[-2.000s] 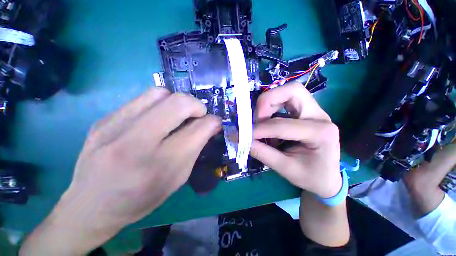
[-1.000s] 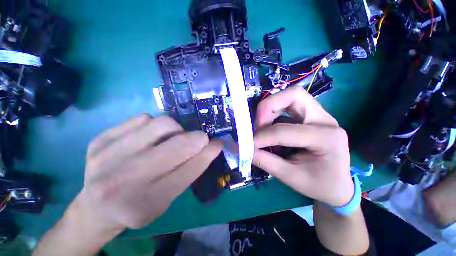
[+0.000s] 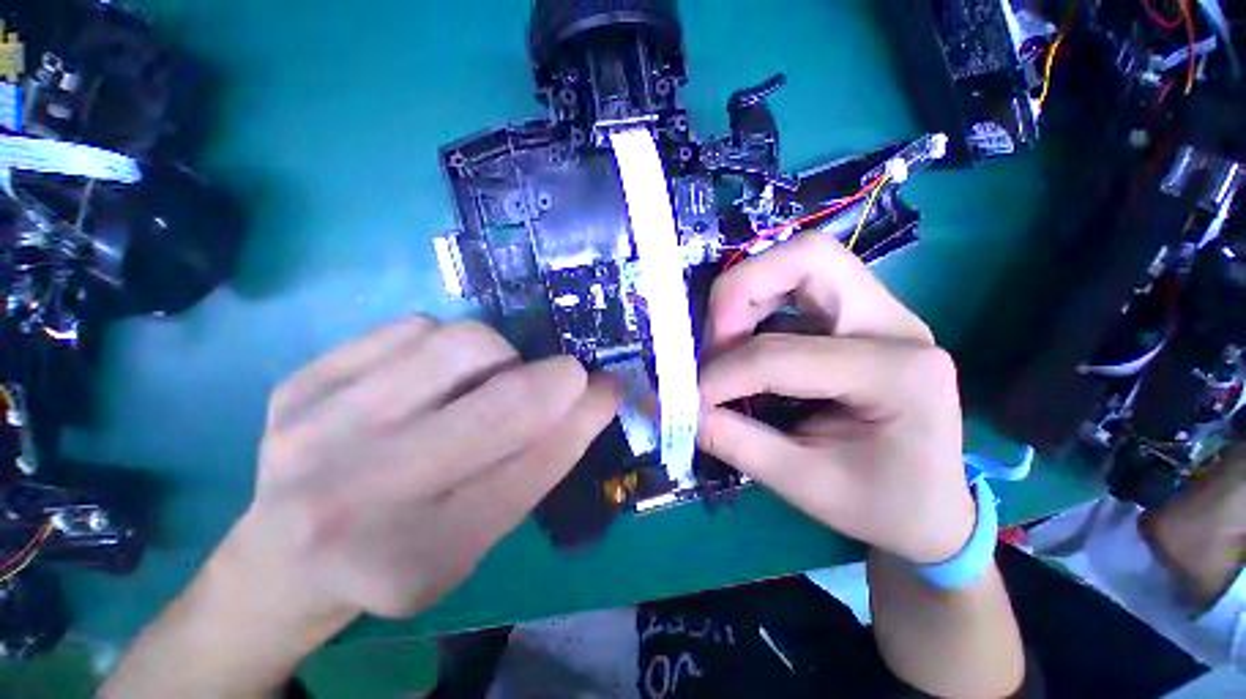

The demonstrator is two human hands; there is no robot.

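A black housing assembly [image 3: 513, 184] lies open on the green bench, its round black end part [image 3: 605, 19] pointing away from me. A white flat ribbon cable [image 3: 661, 280] runs lengthwise across it. My left hand [image 3: 431, 458] has thumb and fingertips pinched at the lower middle, left of the ribbon; what is between them is hidden. My right hand [image 3: 840, 396] has its fingertips at the ribbon's right edge; whether they grip it is unclear. A small orange flex cable [image 3: 620, 488] shows at the near end. Red and yellow lead wires [image 3: 824, 215] run to a black side arm [image 3: 895, 225].
Similar black units lie at the left [image 3: 82, 260] and right [image 3: 1161, 301] of the bench. A light-blue wrist strap [image 3: 973, 539] is on my right wrist. Another person's arm [image 3: 1202, 546] and pale sleeve show at the lower right. The bench's near edge [image 3: 547, 613] crosses below the unit.
Over the last two seconds, the unit and both hands have shifted slightly down and right in the picture. More of the round end part shows. Both hands stay at the same area of the unit.
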